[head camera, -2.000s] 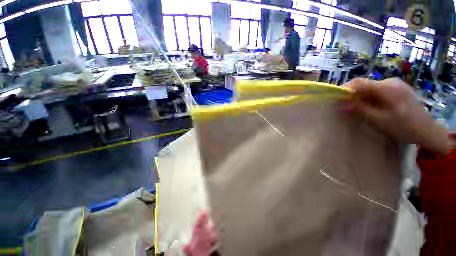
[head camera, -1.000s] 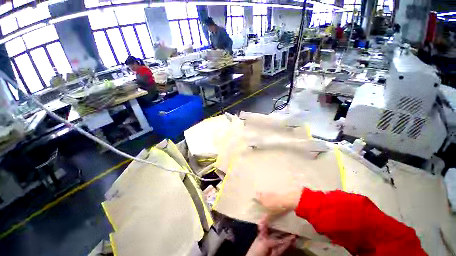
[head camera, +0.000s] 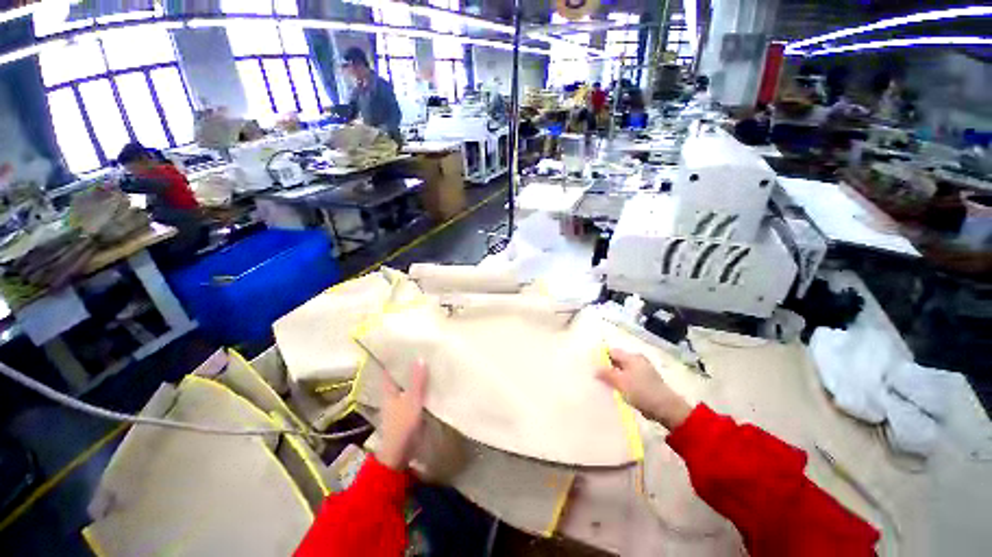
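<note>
A large beige panel (head camera: 511, 381) with yellow-bound edges lies across the table in front of me, its near edge curving over another beige panel (head camera: 506, 484). My right hand (head camera: 644, 386) pinches the panel's right yellow edge between thumb and fingers. My left hand (head camera: 400, 413) is at the panel's left side, fingers pointing away from me; whether it grips the fabric cannot be told. A slim dark-tipped tool (head camera: 835, 462) with a thin pale cord appears to lie on the table at the right.
More yellow-edged panels (head camera: 201, 468) are heaped at left, with a grey cable (head camera: 141, 416) crossing them. A white vented machine (head camera: 707, 234) stands behind right. A white cloth bundle (head camera: 887, 381) lies at right. A blue bin (head camera: 256, 283) and people are farther back.
The view has turned right. The panel, earlier held up, lies on the table. My right hand has moved from the panel's middle to its right edge, my left to its left side.
</note>
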